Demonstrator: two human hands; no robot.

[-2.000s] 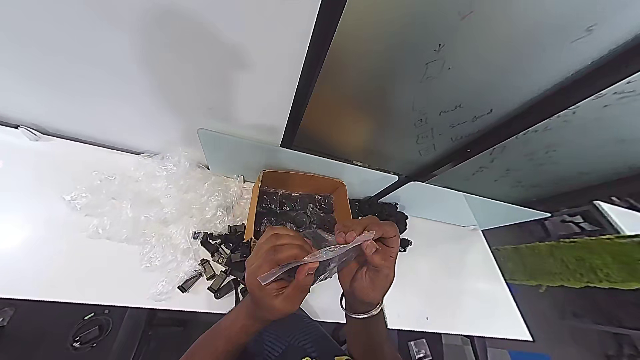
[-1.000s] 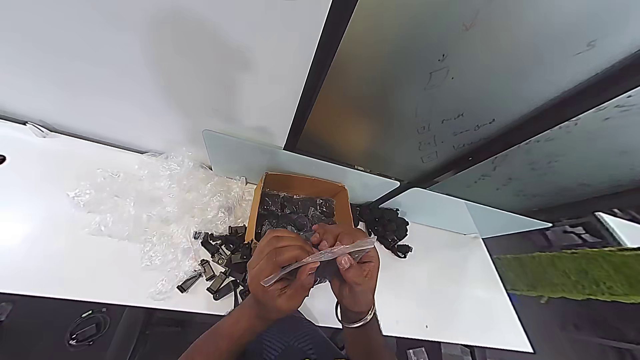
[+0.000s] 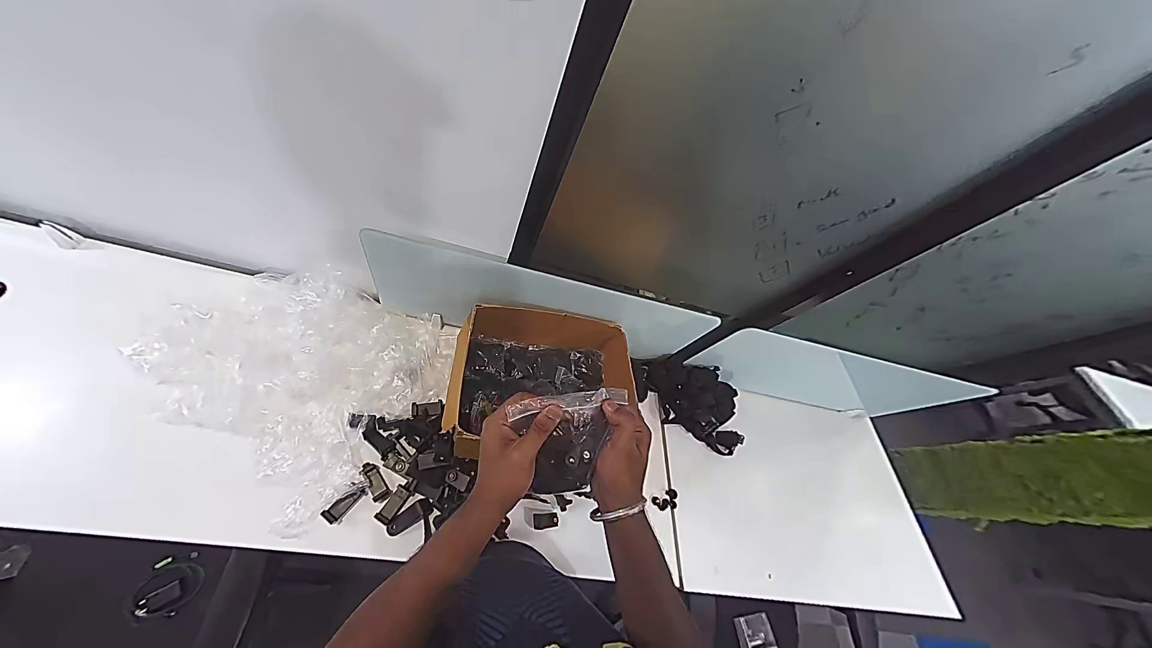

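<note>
A clear plastic bag (image 3: 567,450) with dark parts inside is stretched between my two hands, in front of a cardboard box. My left hand (image 3: 511,450) pinches the bag's upper left edge. My right hand (image 3: 623,450), with a metal bangle at the wrist, grips its upper right side. Behind the bag, the open cardboard box (image 3: 457,396) holds several dark items in clear plastic. Loose small black parts (image 3: 396,477) lie heaped to the left of my left forearm, and one black piece (image 3: 545,520) lies on the table below the bag.
A big heap of clear plastic bags (image 3: 297,378) covers the white table (image 3: 792,522) left of the box. Black cables or similar parts (image 3: 702,400) are piled right of the box. Small black balls (image 3: 664,499) lie near the table seam. A frosted glass divider (image 3: 540,288) stands behind the box.
My hands have moved apart, and the bag, earlier seen mostly edge-on between them, now hangs with its broad side in view, showing the dark contents.
</note>
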